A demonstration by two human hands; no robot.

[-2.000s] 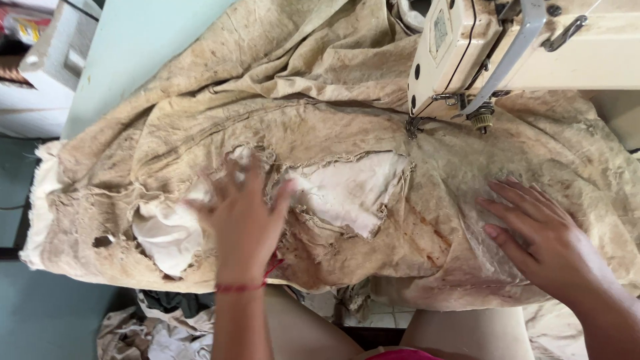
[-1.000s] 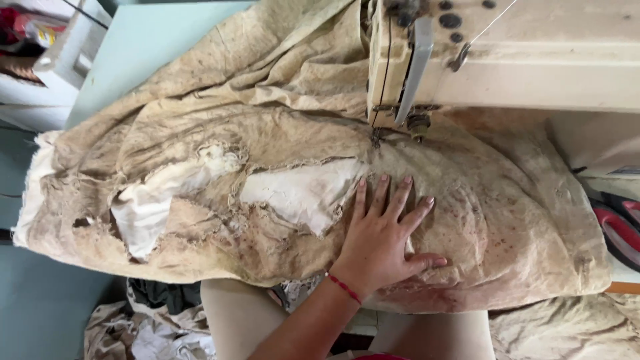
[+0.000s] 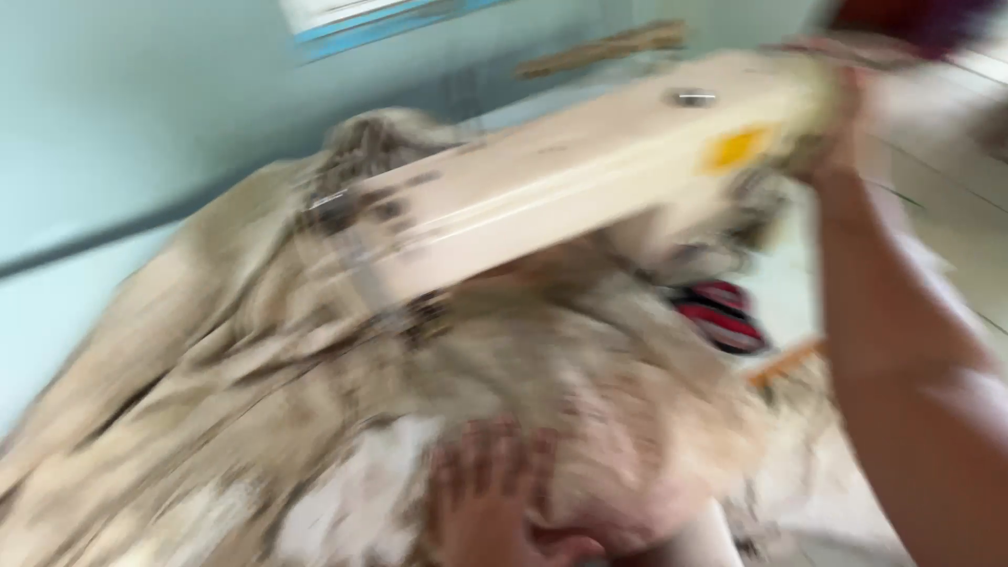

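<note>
The view is blurred. A stained beige cloth [image 3: 630, 417] with frayed holes and white fabric [image 3: 354, 496] showing in them lies bunched under a cream sewing machine [image 3: 551, 181]. My left hand [image 3: 496, 488] rests flat on this cloth, fingers apart, beside the white fabric and nearer to me than the needle end. My right arm reaches up along the right side, and my right hand [image 3: 843, 118] is at the handwheel end of the machine. Its fingers are mostly hidden and smeared, so its grip cannot be made out.
Red and black scissor handles [image 3: 720, 315] lie right of the cloth, near an orange-brown table edge [image 3: 787, 362]. A pale blue-green wall [image 3: 157, 94] stands behind. Tiled floor [image 3: 945, 205] shows at the right. A dark red, blurred thing [image 3: 906, 24] is at the top right.
The view has swung up and right, showing the whole machine arm. My right hand, on the cloth two seconds ago and out of view one second ago, is at the machine's far end. My left hand stays on the cloth.
</note>
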